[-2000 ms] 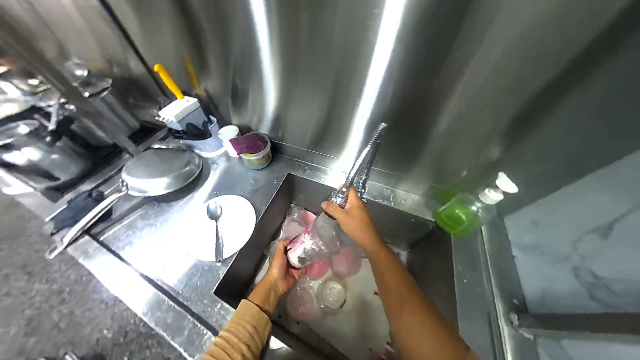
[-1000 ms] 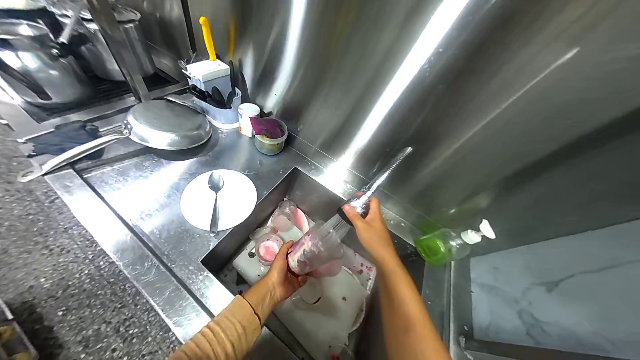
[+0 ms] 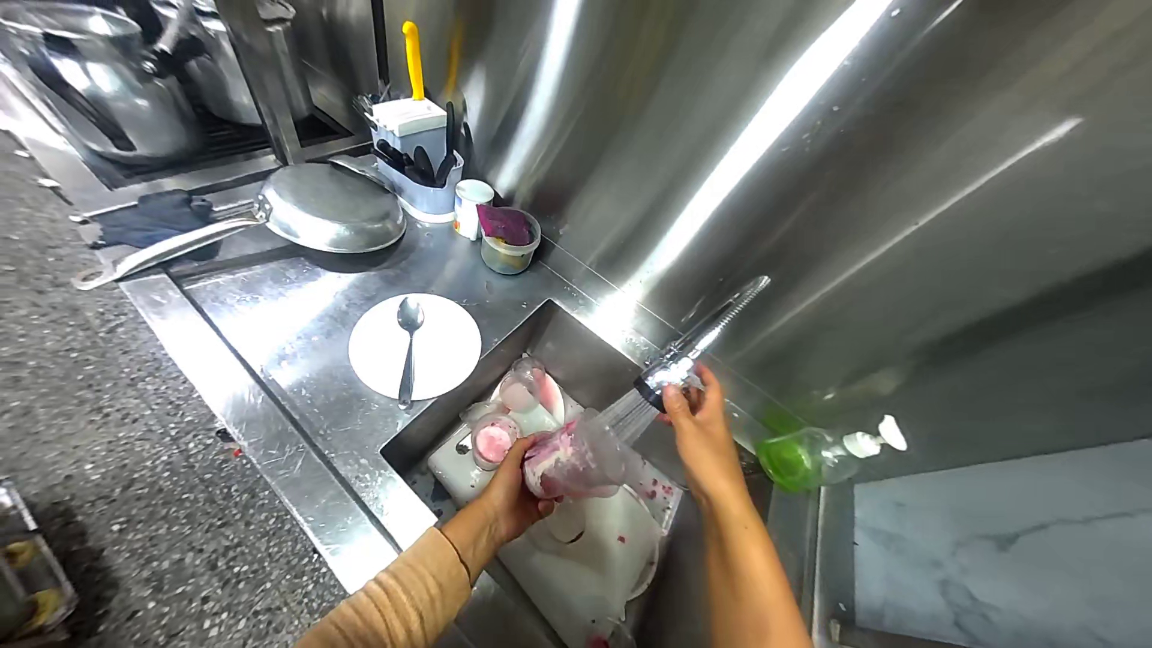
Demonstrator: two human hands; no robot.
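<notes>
Tilted over the steel sink (image 3: 589, 337), a clear plastic cup (image 3: 576, 461) with pink and white residue is in my left hand (image 3: 515, 499). My right hand (image 3: 697, 423) grips the faucet spray head (image 3: 668, 378), and water streams from it into the cup's mouth. Beside my left hand, a small cup with pink residue (image 3: 495, 439) and other clear cups (image 3: 524, 387) lie in the sink. Under them are a white board or tray (image 3: 576, 576) and white dishes, with reddish bits scattered about. The lower part of the sink is partly hidden by my forearms.
On the counter left of the sink are a white plate (image 3: 369, 346) and a metal spoon (image 3: 409, 351). Behind stand a lidded pan (image 3: 333, 207), a utensil holder (image 3: 418, 175) and a small tub (image 3: 509, 256). A green soap bottle (image 3: 796, 459) is at right. A steel wall rises behind.
The spray head now sends visible water into the cup, which has tilted toward it. Two seconds ago more cups lay clustered around my left hand. The view has shifted.
</notes>
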